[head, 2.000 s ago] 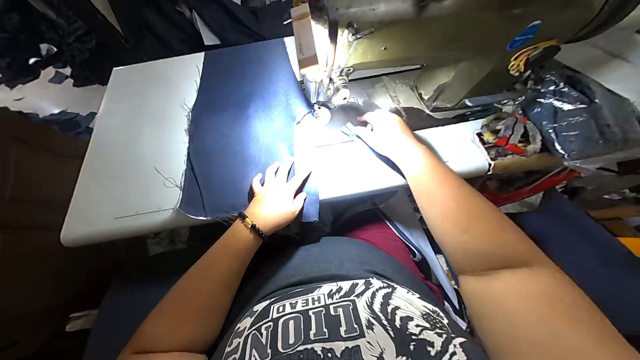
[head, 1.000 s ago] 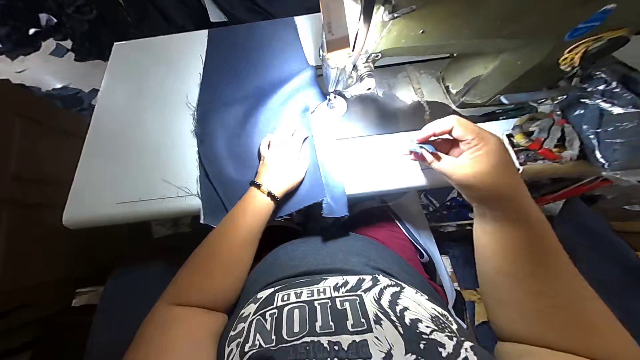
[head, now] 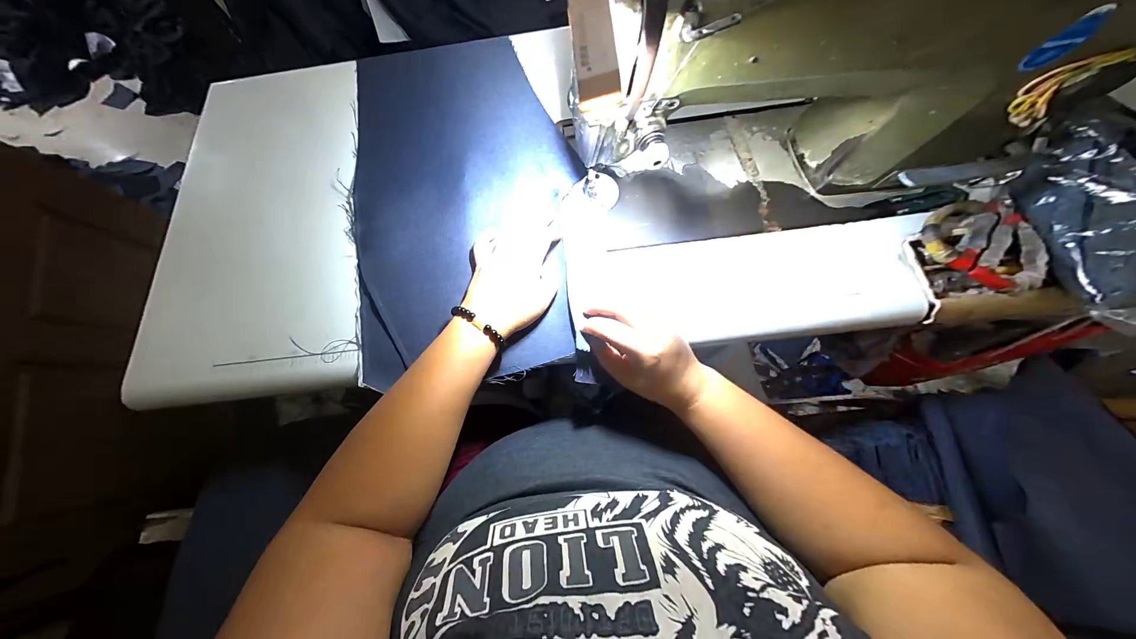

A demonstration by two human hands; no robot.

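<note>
A navy fabric panel (head: 426, 169) with frayed edges lies on the white sewing table (head: 257, 222), its right side running up to the presser foot area (head: 599, 182) of an olive-green sewing machine (head: 852, 80). My left hand (head: 515, 280), with a beaded bracelet at the wrist, lies spread on the panel just below the foot; glare washes out its fingers. My right hand (head: 643, 355) is at the table's front edge with its thumb and fingers pinched on the right edge of the fabric, near a narrow strip end (head: 584, 366) that hangs there.
Right of the machine bed sits a bin of scraps and tape rolls (head: 981, 244), beside a clear plastic bag (head: 1092, 204) with dark contents. Yellow cords (head: 1065, 84) hang on the machine. Dark cloth pieces (head: 115, 53) lie beyond the table at the upper left.
My right hand has moved left and toward me, from over the bare table to the fabric's right edge. Two seconds ago it was near the presser foot. My left hand remains on the panel.
</note>
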